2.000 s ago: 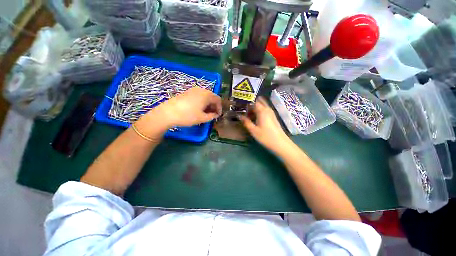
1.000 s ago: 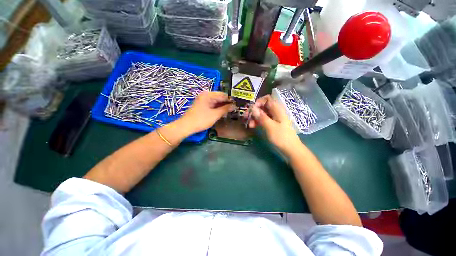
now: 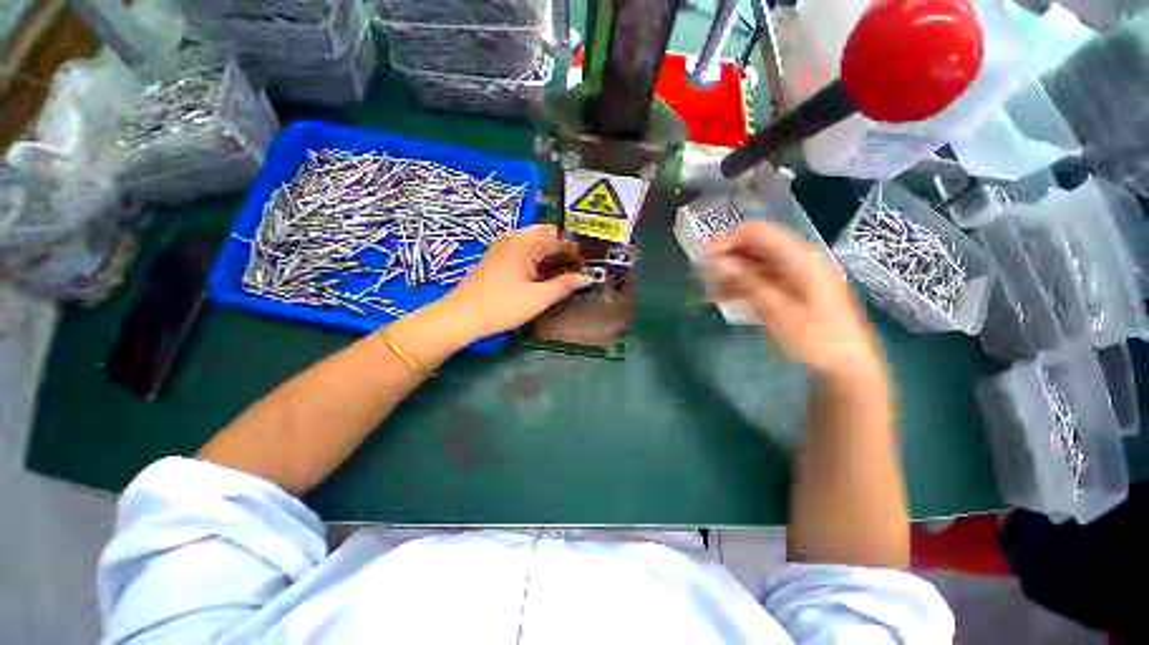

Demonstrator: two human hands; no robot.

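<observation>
The hand press stands at the centre with its warning label above the small metal fixture. My left hand is at the fixture, fingertips together at its left side; a pin in them cannot be made out. My right hand is blurred, raised over the near clear plastic box right of the press; whether it holds anything is unclear. The blue tray heaped with metal pins lies left of the press. The press lever's red ball knob is up at the right, untouched.
A black phone lies left of the tray. Clear boxes of pins are stacked behind the tray and stand at the right. A red tray is behind the press. A crumpled plastic bag is at the far left.
My right hand has moved away from the fixture, rightward to the near clear box. My left hand moved in from the tray side and stays at the fixture. The view has shifted slightly.
</observation>
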